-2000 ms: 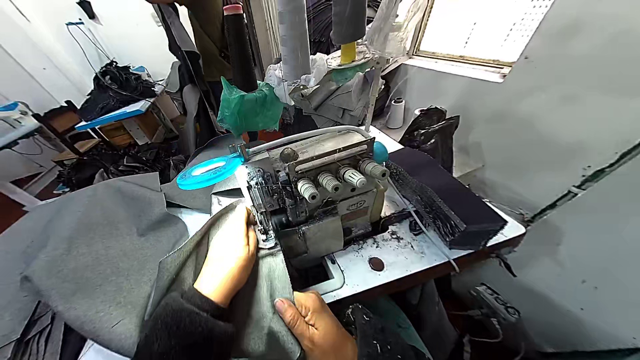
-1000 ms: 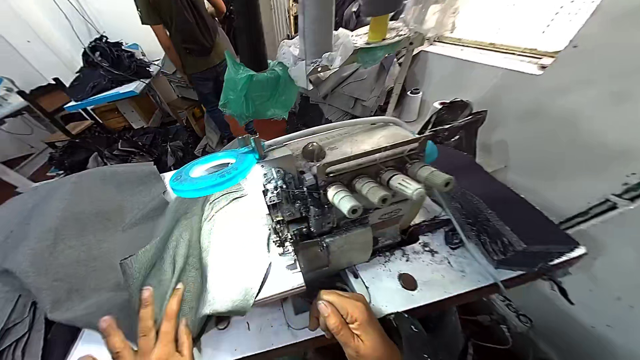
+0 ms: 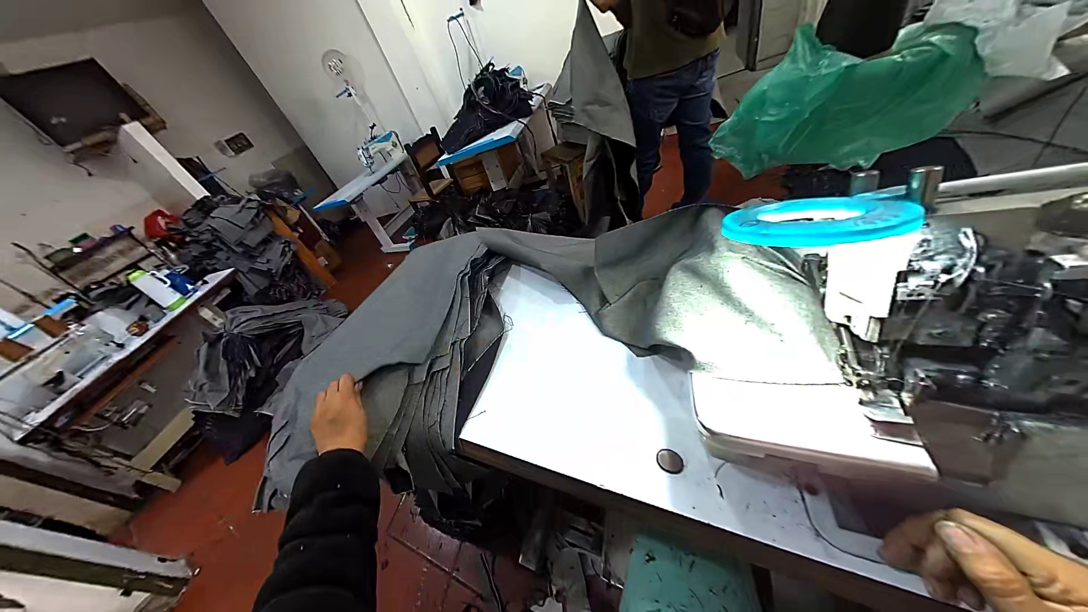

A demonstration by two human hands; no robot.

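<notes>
My left hand (image 3: 339, 416), in a black sleeve, lies on the edge of the top grey fabric panel (image 3: 391, 314) of a stack draped over the left end of the white machine table (image 3: 552, 374). Whether its fingers pinch the panel cannot be told. At the lower right, my right hand (image 3: 977, 552) rests by the table's front edge with its fingers curled; nothing shows clearly in it. An overlock sewing machine (image 3: 977, 340) with a blue ring lamp (image 3: 823, 223) stands at the right. Another grey piece (image 3: 722, 297) lies beside its needle area and runs back towards the stack.
Behind the table stands a person (image 3: 676, 85) near hanging grey cloth. A green plastic bag (image 3: 850, 102) is at the upper right. Bundles of cut fabric (image 3: 246, 246) are piled at the left, by a long workbench (image 3: 127, 340). More sewing tables (image 3: 484, 144) stand further back.
The view has swung left. Two seconds ago both hands were on grey cloth at the machine; now my left hand is at the fabric stack, and my right hand is off the cloth.
</notes>
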